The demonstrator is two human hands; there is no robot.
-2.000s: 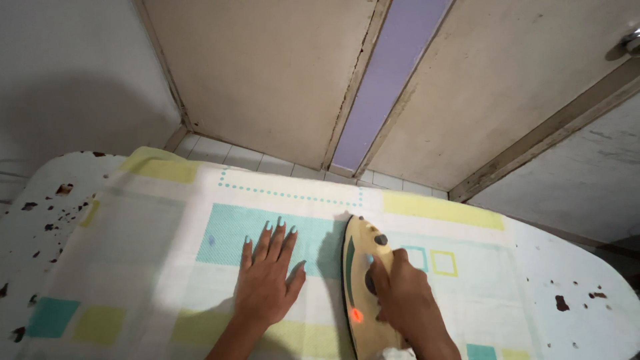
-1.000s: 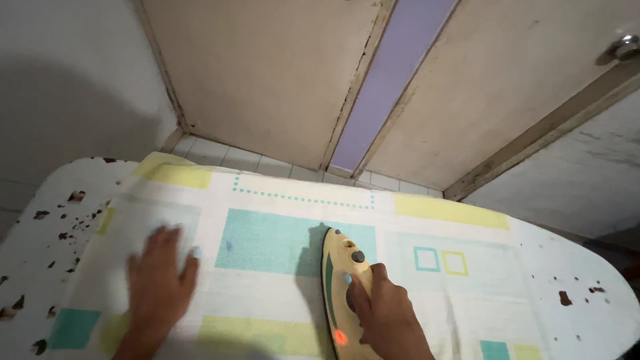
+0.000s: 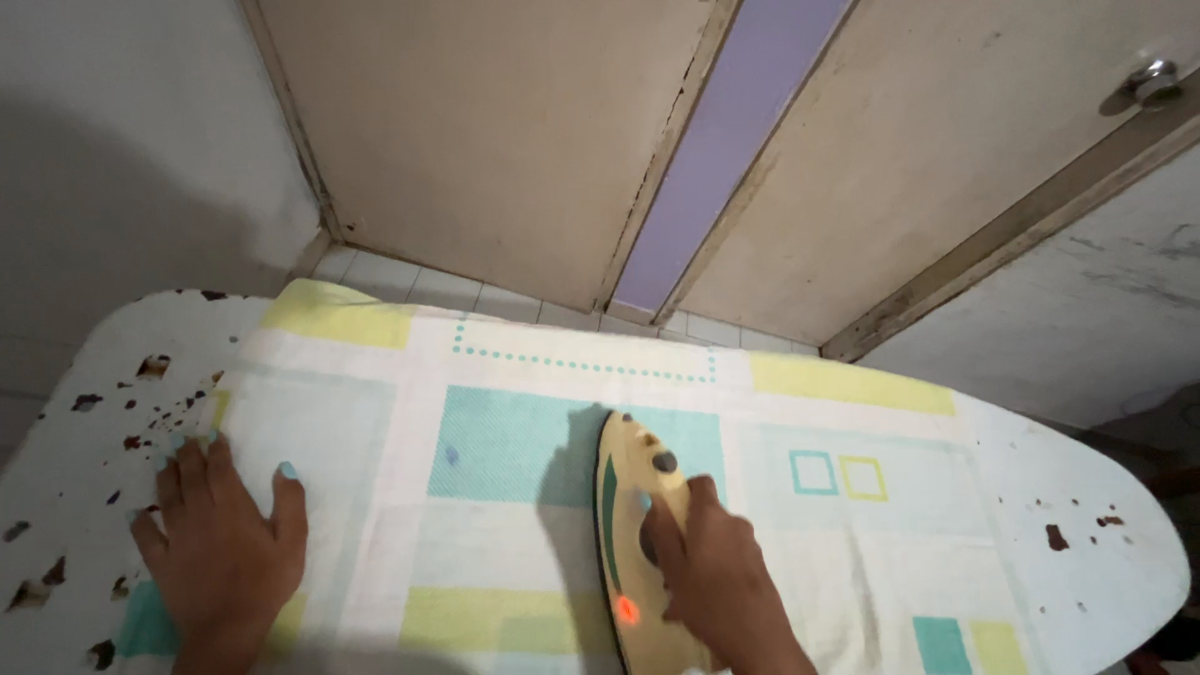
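Observation:
A white cloth [image 3: 487, 553] with teal and yellow rectangles lies spread over an ironing board [image 3: 1106, 562]. My right hand [image 3: 722, 572] is closed round the handle of a cream-coloured clothes iron [image 3: 633, 525], whose tip points away from me and whose orange-red light glows. The iron rests on the cloth, partly over the large teal rectangle. At the left edge of the cloth, my left hand [image 3: 225, 544] lies palm down with its fingers spread, holding nothing. Soft creases show in the cloth to the right of the iron.
The board's white cover is worn through in several spots at both ends. Behind it stand beige door panels [image 3: 487, 141] with a purple strip [image 3: 722, 150] between them and a round metal knob [image 3: 1153, 82]. White floor tiles [image 3: 441, 286] show beyond the far edge, and walls flank both sides.
My left hand has moved left, from the teal rectangle at the middle to the cloth's left edge. My right hand still holds the iron, now farther left over the teal rectangle than two seconds ago.

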